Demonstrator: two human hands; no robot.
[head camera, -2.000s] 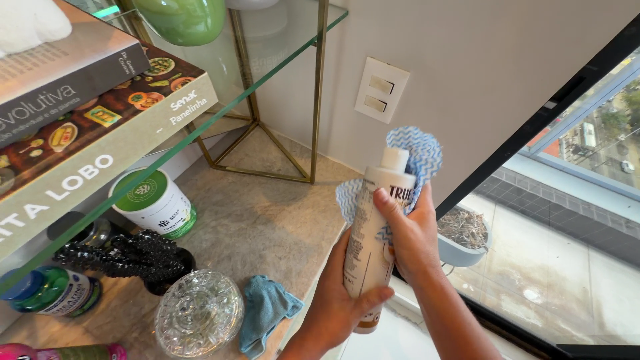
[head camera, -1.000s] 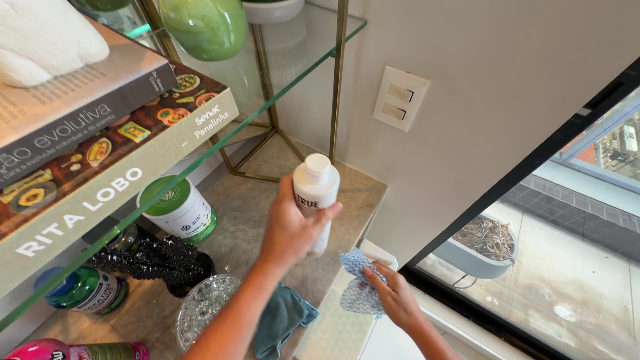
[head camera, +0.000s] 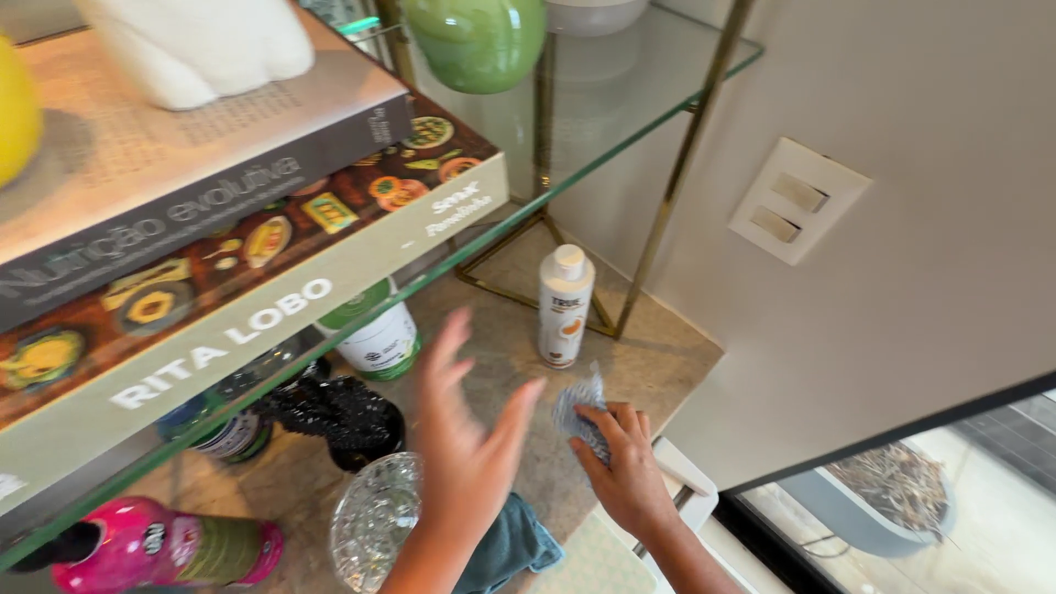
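Note:
A white plastic bottle (head camera: 566, 309) with a white cap stands upright on the stone counter, near the brass shelf leg. Over the counter, left of the bottle and below it in view, my left hand (head camera: 470, 445) is raised, fingers spread and blurred, holding nothing. My right hand (head camera: 619, 466) grips a crumpled blue-and-white cloth (head camera: 582, 417) just in front of the bottle. A teal cloth (head camera: 511, 544) lies partly behind my left wrist, beside a cut-glass dish (head camera: 375, 520).
Above the counter, a glass shelf (head camera: 610, 153) bears stacked books (head camera: 247, 318) and a green vase (head camera: 483, 37). Below it are a white-and-green tub (head camera: 379, 342), a black beaded object (head camera: 338, 412) and a pink bottle (head camera: 177, 544). A light switch (head camera: 799, 200) is on the wall.
The white bottle, in both my hands and then in my left, now stands released on the counter. My left hand has come away from it. The blue-and-white cloth in my right hand is now over the counter.

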